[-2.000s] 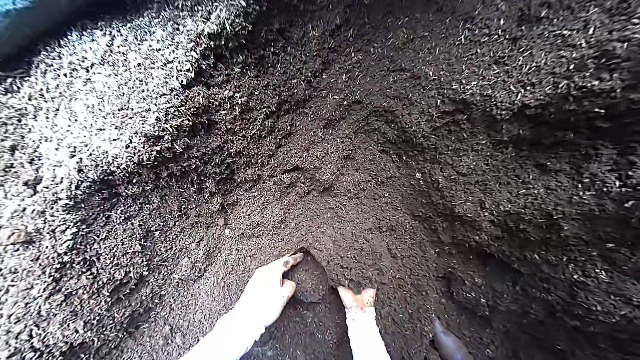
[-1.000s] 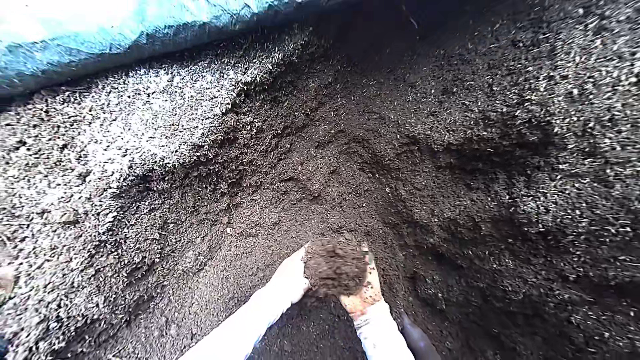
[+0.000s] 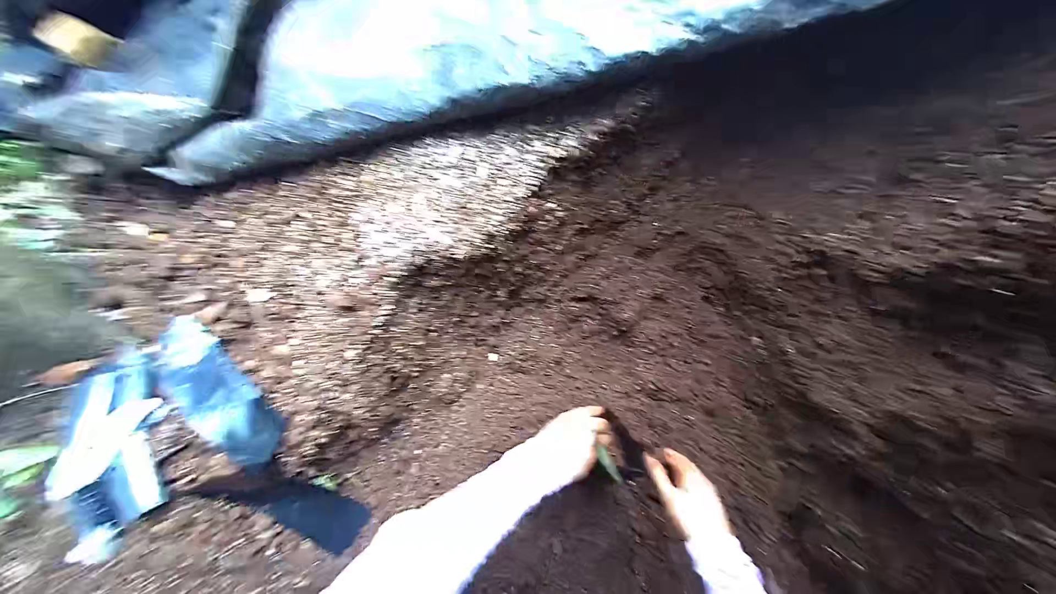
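My left hand (image 3: 577,441) is at the lower middle of the blurred view, fingers curled on a dark, thin, flexible-looking thing (image 3: 629,452), perhaps the rim of a plastic bag. A small green piece (image 3: 609,464) shows just below those fingers. To the right, my right hand (image 3: 685,495) is raised with its thumb and fingers near the other side of the dark thing; whether it grips it cannot be told. Brown loose soil (image 3: 660,330) slopes up behind and around both hands. What lies between and below them is in shadow.
Blue and white plastic bags (image 3: 219,404) lie on the ground at the left, beside a dark shadow. A pale blue sheet (image 3: 462,58) borders the soil heap at the top. Green leaves (image 3: 25,462) show at the left edge. Soil rises steeply at the right.
One second ago both my hands held a clump of soil between them; it is no longer visible there. The view has swung left, bringing in the blue bags.
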